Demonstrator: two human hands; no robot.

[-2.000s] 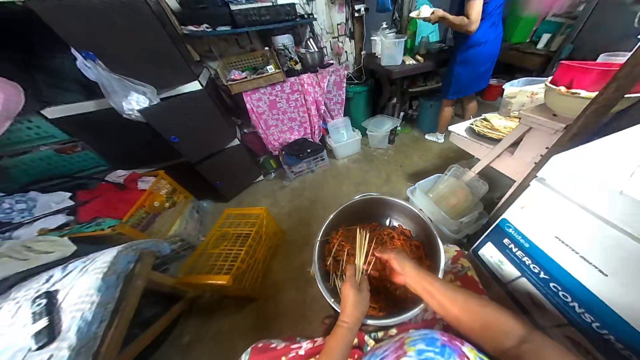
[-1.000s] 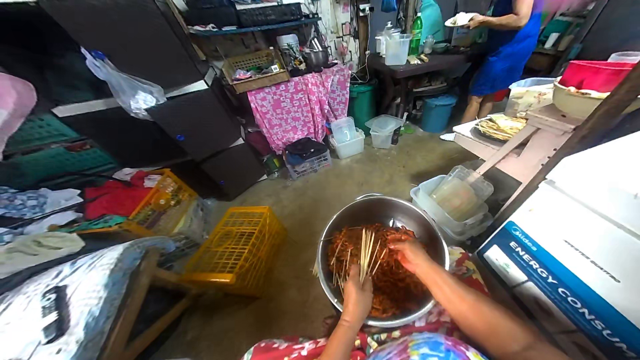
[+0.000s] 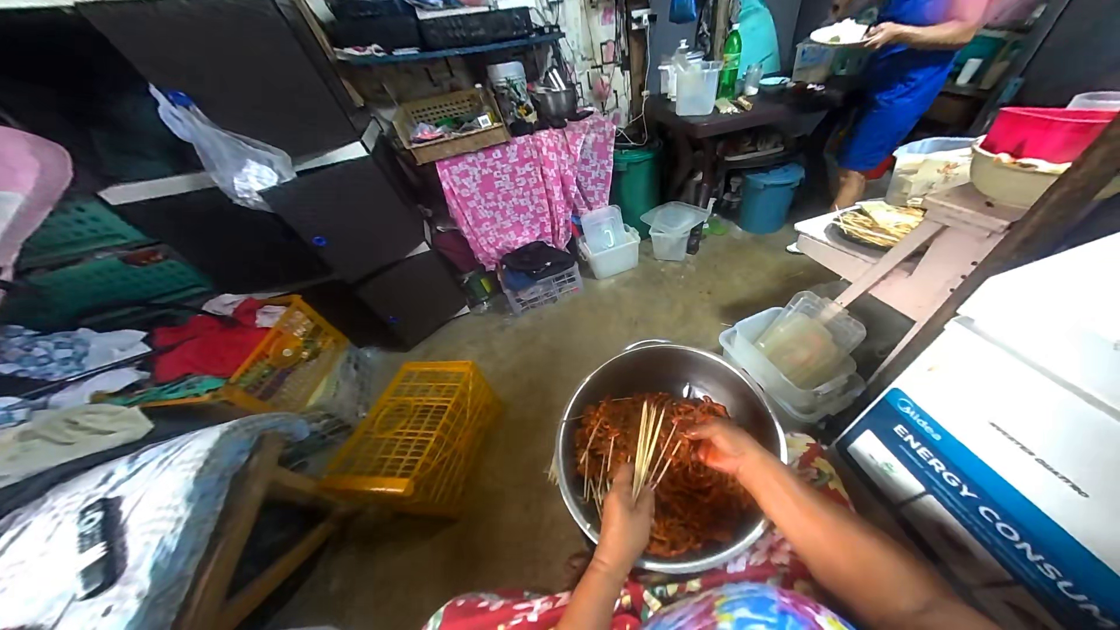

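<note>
A round metal pot (image 3: 595, 385) holds a heap of reddish-brown, stringy food (image 3: 691, 516). Over its near left part, my left hand (image 3: 626, 516) grips a bundle of thin wooden skewers (image 3: 647, 437), which fan upward. More skewers stand in the food at the left side of the pot. My right hand (image 3: 722, 444) is at the food on the right, its fingers bent near the skewer bundle; whether they hold a piece is too small to tell.
Left of the pot stands a yellow plastic crate (image 3: 411, 429). Clear plastic containers (image 3: 796, 359) sit beside the pot at the right, near a large white box (image 3: 1032, 394). A wooden bench (image 3: 962, 254) bears a plate of skewers (image 3: 875, 226). A person in blue (image 3: 901, 96) holds a plate at the back right.
My right hand has shifted slightly within the pot, between the skewer bundle and the right side. My left hand keeps hold of the skewers. The person in blue has moved to the right.
</note>
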